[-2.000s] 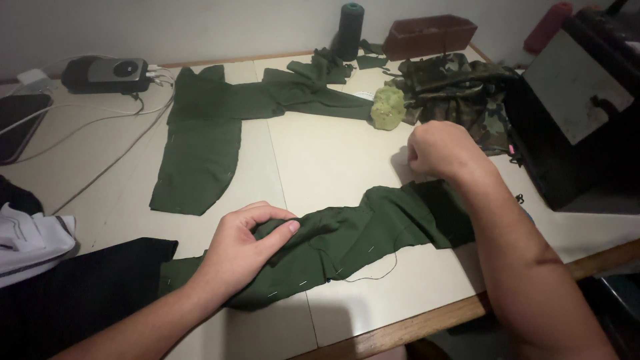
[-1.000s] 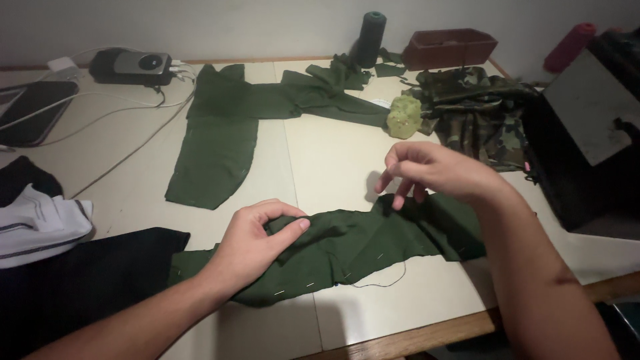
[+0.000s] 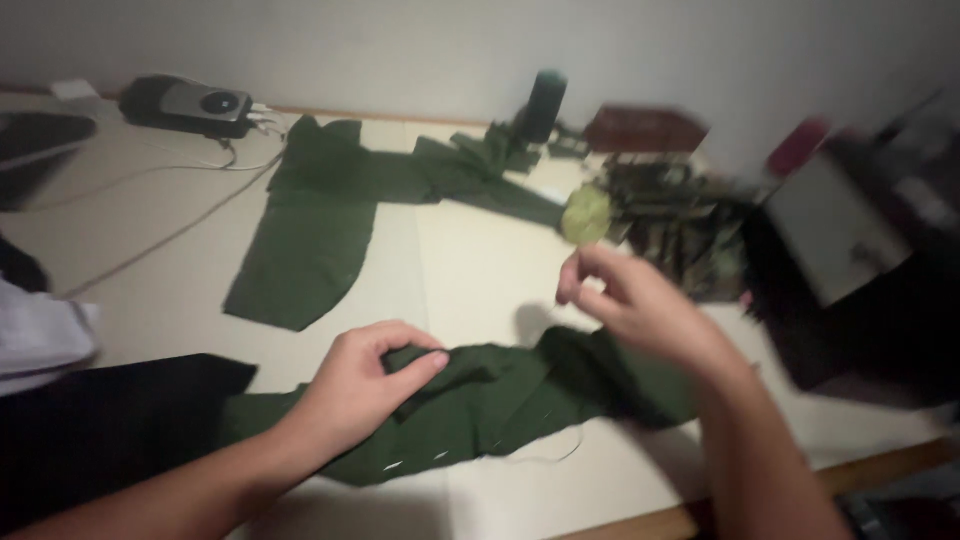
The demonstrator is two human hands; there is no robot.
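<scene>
My left hand point(image 3: 375, 375) pinches a fold at the upper edge of a dark green fabric piece point(image 3: 495, 405) between thumb and fingers. White stitches run along the fabric's lower edge, where a loose dark thread point(image 3: 562, 454) curls onto the table. Above the fabric's right part hovers my right hand point(image 3: 619, 296), thumb and index fingertips together; whether a needle is between them is too blurred to tell. Just beyond it sits a yellow-green pincushion-like lump point(image 3: 586, 215). Another green fabric piece point(image 3: 315, 240) lies flat farther back.
Camouflage fabric point(image 3: 675, 225), a dark thread spool point(image 3: 545, 106) and a reddish-brown box point(image 3: 645, 129) stand at the back right. A black machine-like object point(image 3: 892, 300) is at the right. A power bank point(image 3: 187, 105) with cables lies back left, dark cloth point(image 3: 127, 420) near left.
My right hand has gone from closed to spread fingers, then to thumb and index fingertips together, still above the fabric. My left hand keeps its hold on the fold.
</scene>
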